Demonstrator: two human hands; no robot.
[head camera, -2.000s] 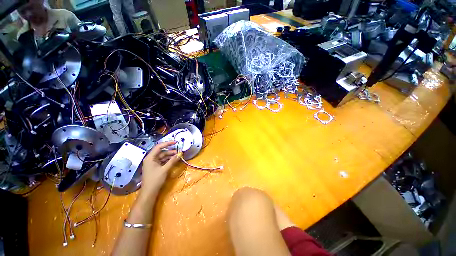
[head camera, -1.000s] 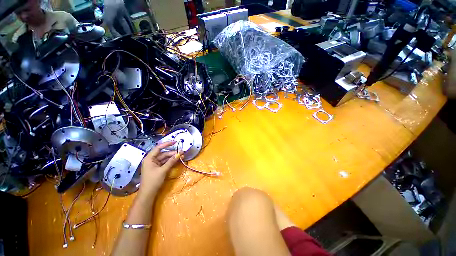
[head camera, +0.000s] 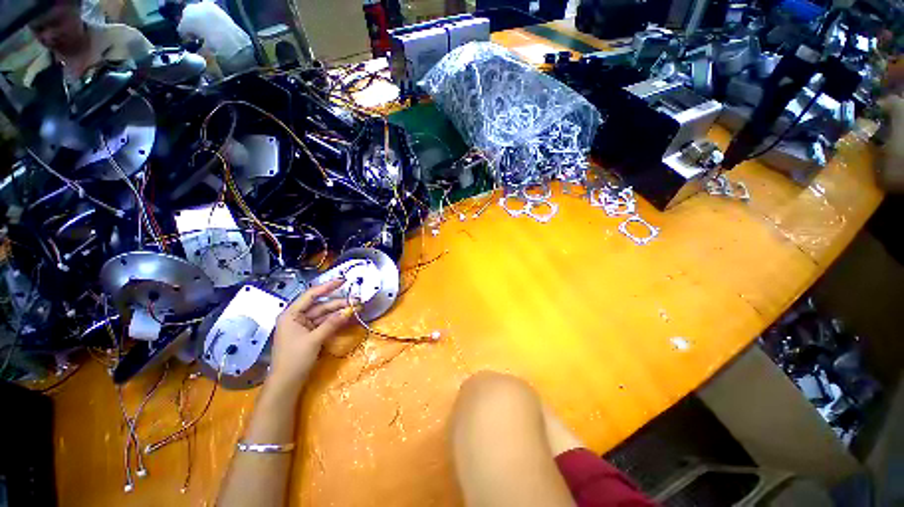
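Note:
A round silver base housing (head camera: 379, 282) lies at the right front of the pile, with a pale plate on its face. My left hand (head camera: 315, 315) grips its near left edge, fingers over the plate and thumb by the leads. The wire harness (head camera: 396, 338) runs from the housing to a small white plug on the bench. Whether my fingertips also pinch the leads is unclear. A bare bent arm (head camera: 501, 436) with a red sleeve shows at bottom centre; my right hand is out of the picture.
More housings (head camera: 238, 332) with loose wires are heaped left. A clear plastic bag (head camera: 506, 94) of silver frames stands at the back, with loose frames (head camera: 637, 230) before it. A screw feeder (head camera: 649, 139) is right of it. Cardboard (head camera: 773, 416) lies lower right. A person (head camera: 94, 50) is at upper left.
My left hand stays at the same housing. The harness's plug end has shifted slightly on the bench. Another person in the background at upper left has changed posture.

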